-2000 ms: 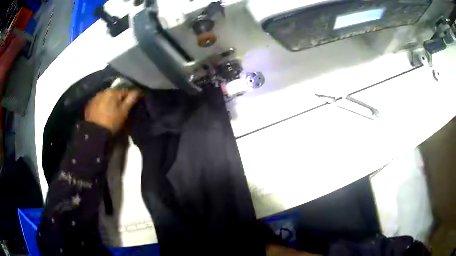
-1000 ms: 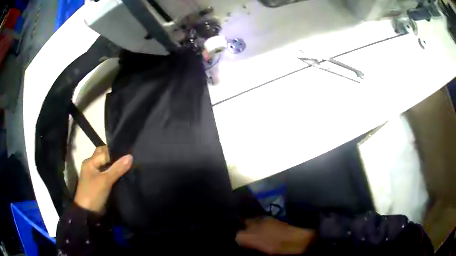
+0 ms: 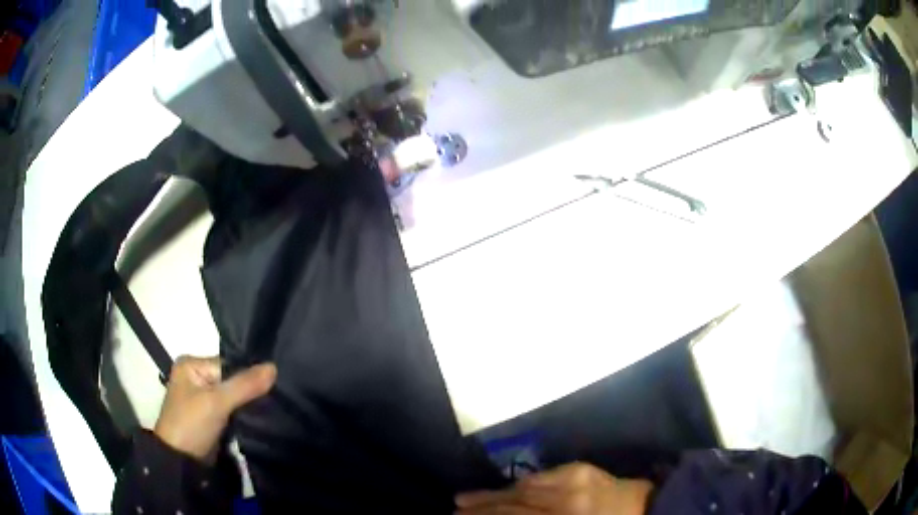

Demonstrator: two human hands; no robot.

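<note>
A large black fabric piece runs from under the sewing machine's needle area down over the table's front edge. A dark curved band of it loops on the left, with a thin black strap crossing the loop's opening. My left hand pinches the fabric's left edge between thumb and fingers, beside the strap's lower end. My right hand lies on the fabric's lower right edge at the bottom of the picture; its fingertips are partly hidden, so its grip is unclear.
Silver thread snips lie on the white table right of the needle. The machine's control panel is above. An open cardboard box with white sheets stands at the right. Blue plastic crates show at lower left and upper left.
My left hand has moved from the loop near the machine head down to the fabric's left edge. The black fabric now lies spread wider and flatter. My right hand has come further into view.
</note>
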